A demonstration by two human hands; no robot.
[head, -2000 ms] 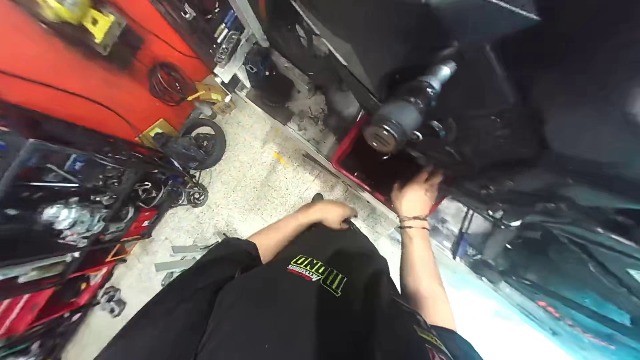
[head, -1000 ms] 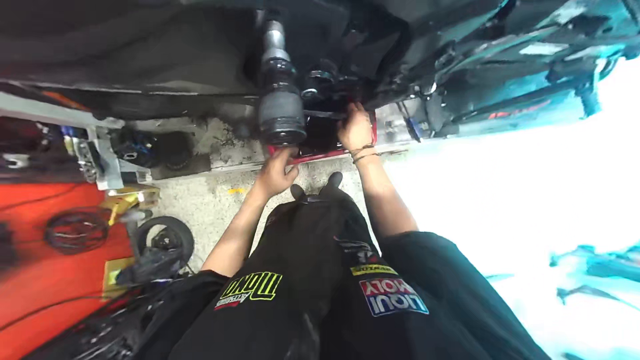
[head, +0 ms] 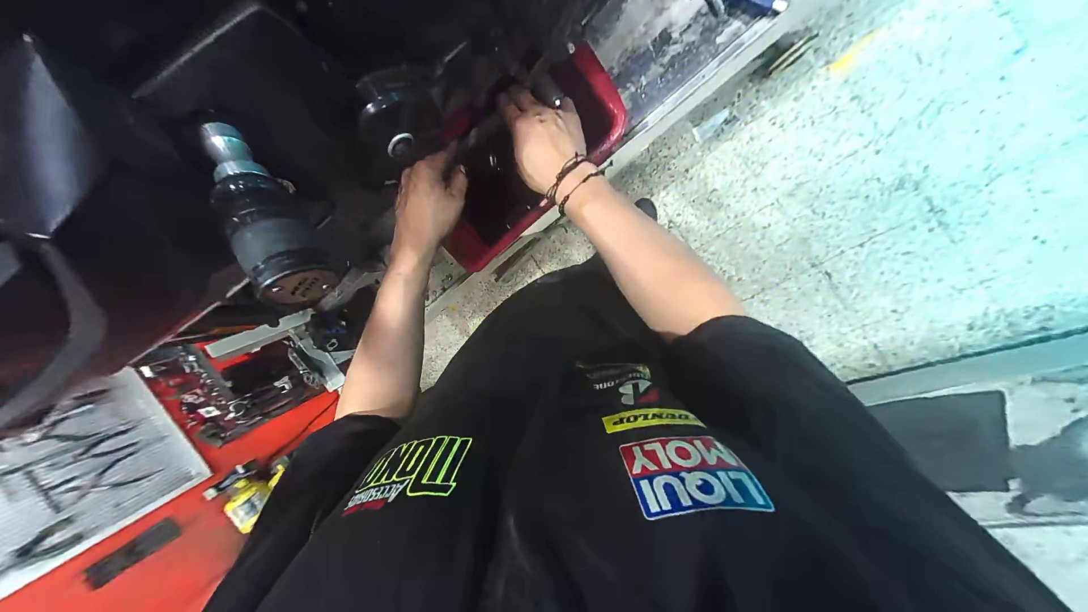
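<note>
My left hand (head: pixel 427 200) is raised to the dark underside of a vehicle, its fingertips beside a round black part with a pale centre (head: pixel 400 144). To its right, my right hand (head: pixel 546 140), with dark cord bracelets at the wrist, reaches among dark parts above a red tray (head: pixel 608 106). Its fingertips are partly lost in shadow, and whether either hand grips something cannot be told. Left of my hands hangs a black cylindrical part with a silver metal neck (head: pixel 276 242), perhaps an air spring.
Below left stand a red workbench (head: pixel 204 527) with tools, a yellow bottle or tool (head: pixel 246 501) and a pale panel of hand tools (head: pixel 93 467). A metal ledge (head: pixel 671 106) runs along the tray's side. Speckled floor (head: pixel 892 221) lies to the right.
My left hand, low near my body two seconds ago, has moved up to the underside parts. My right hand stays over the red tray. The view has turned strongly.
</note>
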